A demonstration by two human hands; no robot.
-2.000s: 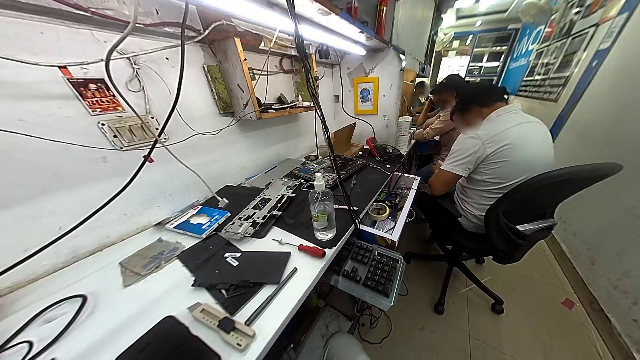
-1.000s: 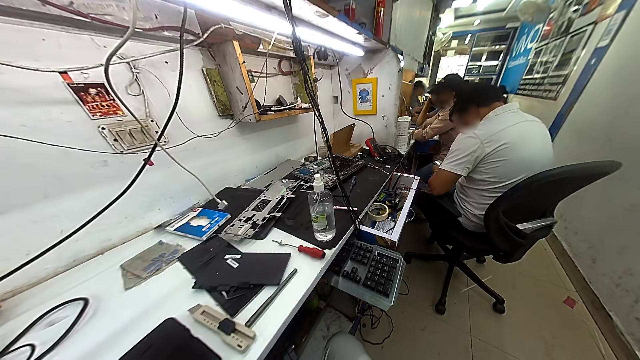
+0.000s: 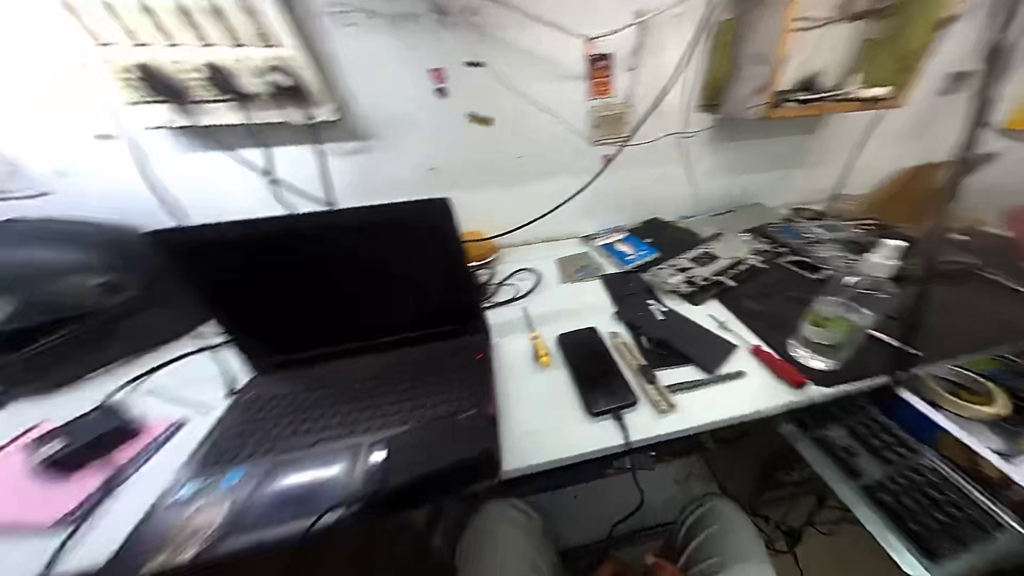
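At the bottom edge, between my knees, a small blurred patch of skin shows, probably part of my hands; which hand it is and what it holds cannot be told. On the white bench (image 3: 532, 436) above it lies a black smartphone (image 3: 596, 370) with a cable plugged into its lower end. A yellow-handled screwdriver (image 3: 540, 350) is left of the phone, a beige utility knife (image 3: 642, 372) right of it. Farther right lies a red-handled screwdriver (image 3: 778, 366) beside a clear spray bottle (image 3: 832, 324). An open laptop (image 3: 344, 400) with a dark screen stands on the left.
A black power adapter (image 3: 88, 438) rests on a pink item (image 3: 32, 488) at the left. Laptop chassis parts (image 3: 708, 264) lie toward the back right. A black keyboard (image 3: 904, 472) sits below the bench edge, near a drawer holding a tape roll (image 3: 964, 392). Cables hang below the bench.
The view has swung far left and down, bringing in the laptop, phone and yellow screwdriver. The seated people are out of view.
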